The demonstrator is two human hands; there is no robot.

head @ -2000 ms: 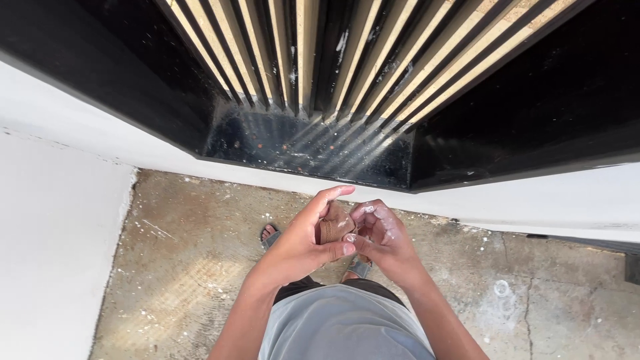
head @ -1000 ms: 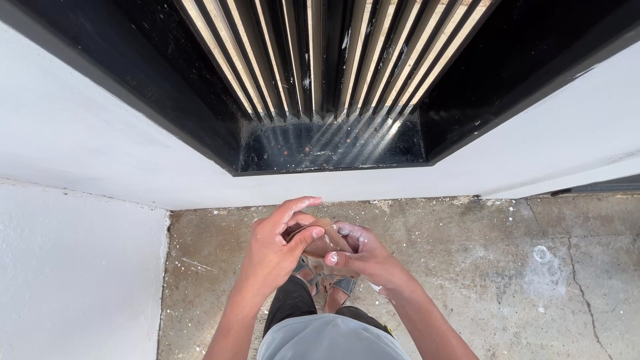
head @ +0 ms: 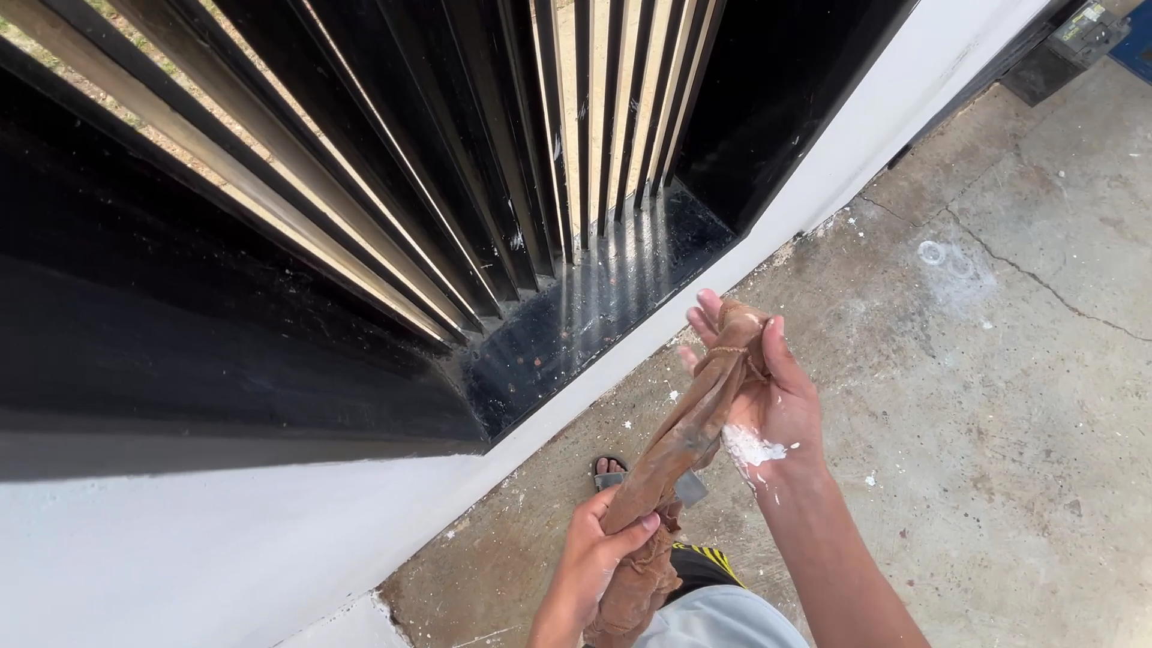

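A long brown cloth (head: 679, 436), thin and wrinkled, stretches between my hands. Low in the view, my left hand (head: 603, 549) is closed around its lower part, and a bunched end hangs below along the forearm. The upper end lies across the palm of my right hand (head: 765, 387), between the thumb and the fingers, which are spread rather than clenched. White paint or plaster marks the heel of that palm and the wrist.
Black vertical slats (head: 504, 162) rise from a dusty black sill (head: 576, 333) in a white wall (head: 225, 531). Cracked, white-spotted concrete floor (head: 981, 432) lies at the right. A dark battery-like box (head: 1062, 54) stands at the top right. A sandaled foot (head: 610, 472) is below.
My hands were close together around a small brown bundle; now they are apart with the cloth drawn out long between them. The view has turned, with the slats now slanting at the left.
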